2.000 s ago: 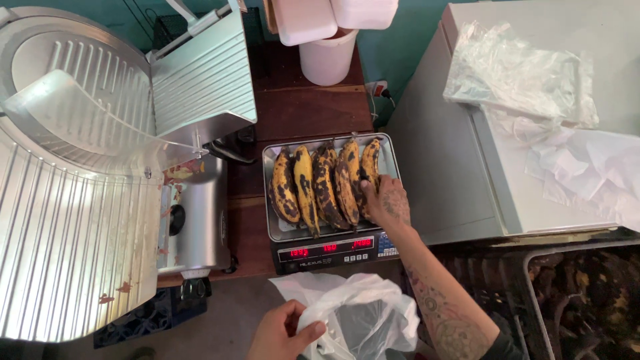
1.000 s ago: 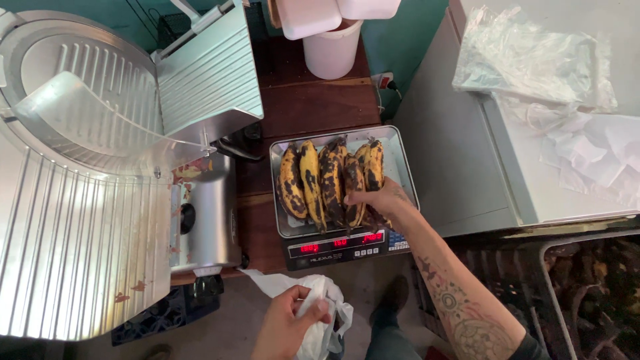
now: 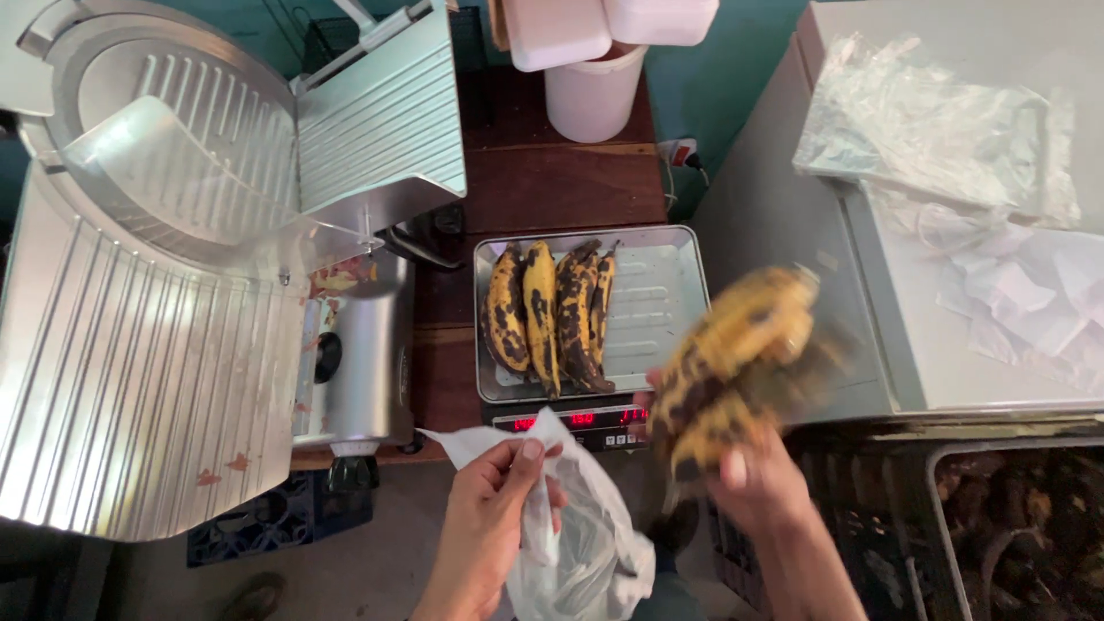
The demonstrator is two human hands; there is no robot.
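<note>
Several ripe plantains (image 3: 541, 302), yellow with black blotches, lie side by side on the left half of the metal tray (image 3: 660, 306) of a digital scale (image 3: 561, 420) with a lit red display. My right hand (image 3: 763, 483) grips more plantains (image 3: 729, 354), blurred, just right of the tray and clear of it. A white translucent plastic bag (image 3: 586, 535) is pinched by its rim between thumb and fingers of my left hand (image 3: 500, 492), in front of the scale. The bag's mouth gapes toward the right; its bottom is out of view.
A metal meat slicer (image 3: 358, 345) stands at left on the wooden table (image 3: 569, 194). Behind the scale are a white bucket (image 3: 595, 99) and foam trays (image 3: 556, 30). Plastic bags (image 3: 940, 129) lie on a white appliance (image 3: 888, 345) at right, above a crate (image 3: 936, 526) of dark produce.
My right hand has lifted plantains off the right part of the tray and moved to the right with them. My left hand still holds the bag.
</note>
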